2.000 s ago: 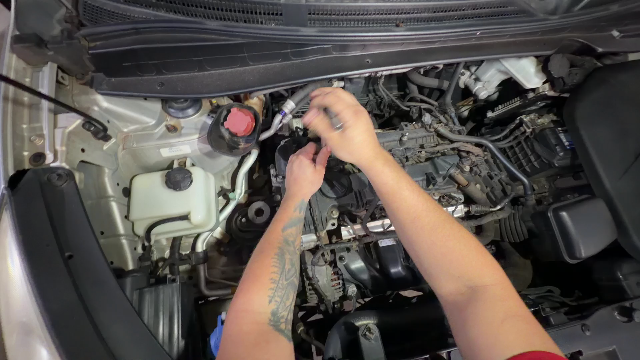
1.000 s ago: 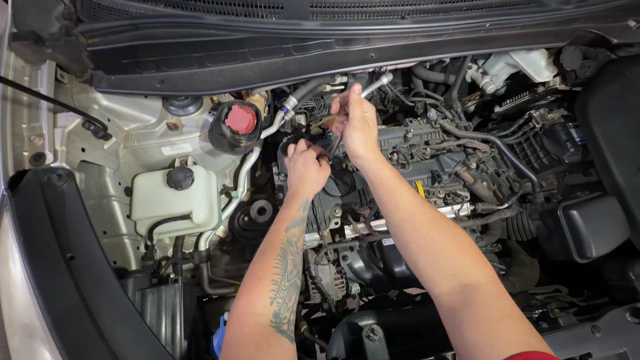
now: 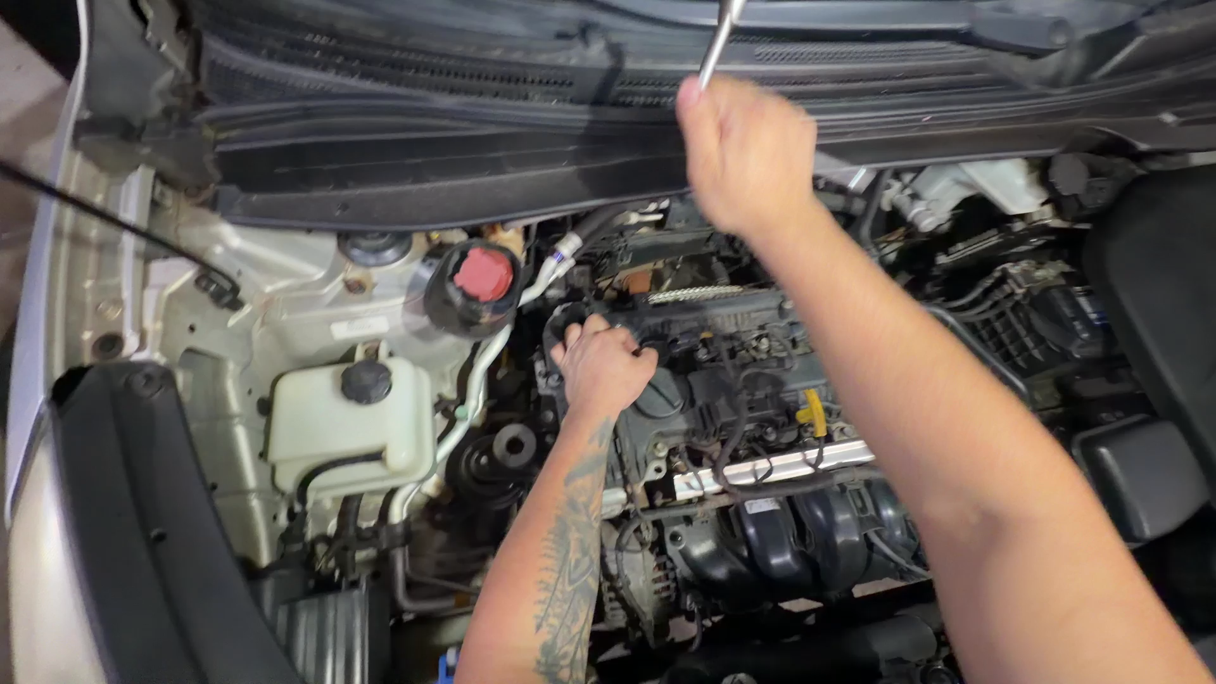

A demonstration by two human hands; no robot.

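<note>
My right hand is raised over the black cowl panel, its fingers closed on a shiny metal tool, probably a wrench or ratchet handle, whose far end is cut off by the top edge. My left hand rests at the left end of the engine valve cover, fingers curled down; whether it grips something under them is hidden. Just to its right is the dark oil filler cap. A yellow-handled dipstick stands farther right on the engine.
Left of my left hand are a reservoir with a red cap, a white coolant reservoir and a metal pipe. A thin prop rod crosses the far left. The intake manifold lies below, with a black air box at right.
My right hand has risen from the back of the engine to above the cowl, with the metal tool in it. The left hand stays at the engine's left end. The view has shifted somewhat.
</note>
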